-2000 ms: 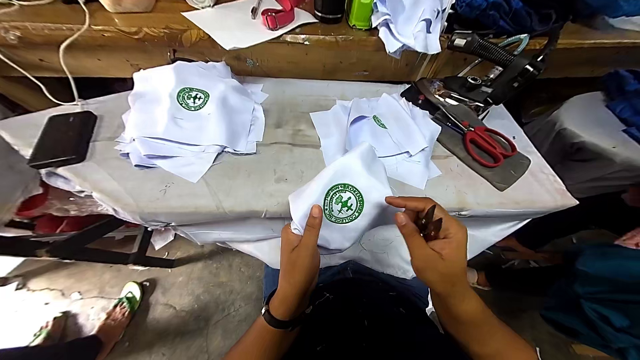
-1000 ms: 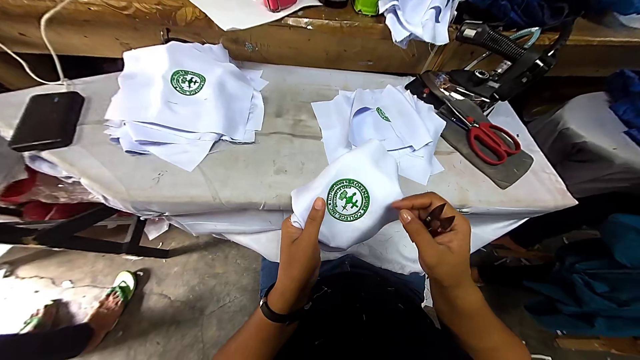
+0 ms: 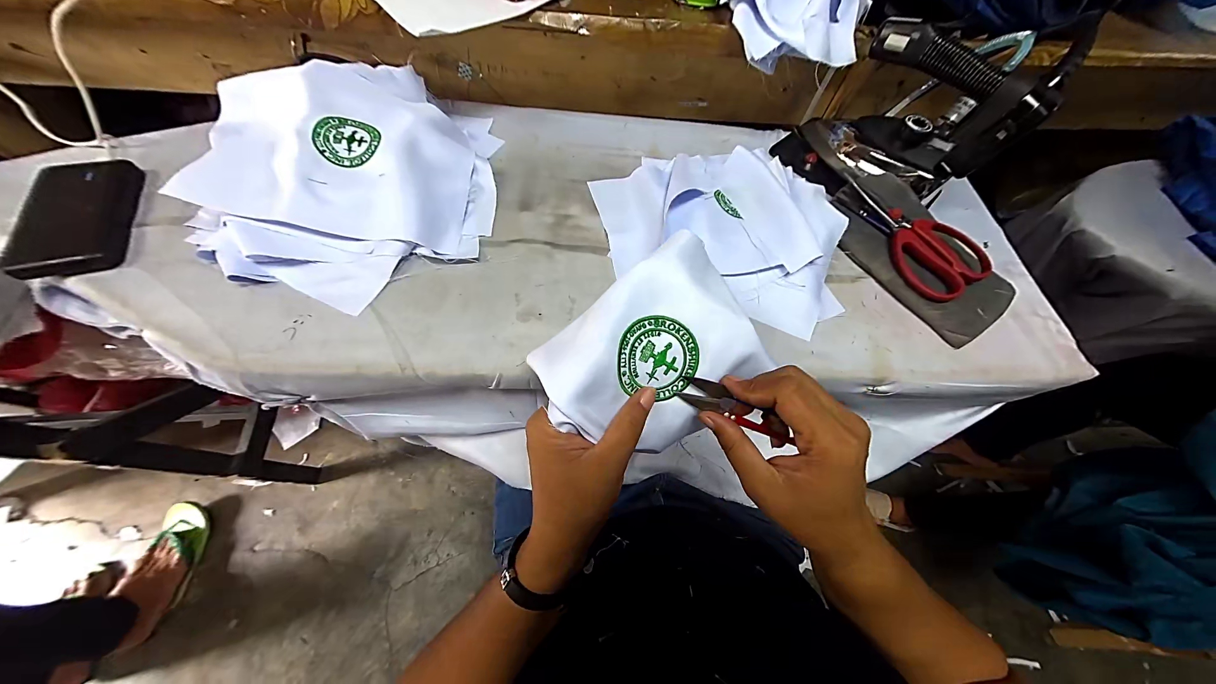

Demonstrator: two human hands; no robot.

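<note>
My left hand [image 3: 584, 465] grips the near edge of a white cloth piece [image 3: 589, 342], thumb on top beside a round green embroidered emblem [image 3: 657, 358] that bears writing. In my right hand [image 3: 793, 427] is a pair of thread snips [image 3: 727, 404] with dark blades and a red part; the blades are parted and their tips lie at the emblem's right edge. Beyond the held cloth lies a loose pile of white cloth pieces [image 3: 798, 228], one with part of a green emblem showing. A taller pile of white pieces [image 3: 275, 180], emblem up on top, lies at the left.
Red-handled scissors [image 3: 936, 261] rest on a dark board [image 3: 969, 309] at the cloth-covered table's [image 3: 532, 313] right side, near an iron [image 3: 950, 123]. A black power bank [image 3: 74, 218] with a cable lies at the far left. Another person's foot [image 3: 157, 579] is on the floor, lower left.
The snips, earlier held back in my right hand, now have their blades at the emblem. My right hand has turned, and its fingers have come off the cloth's right edge.
</note>
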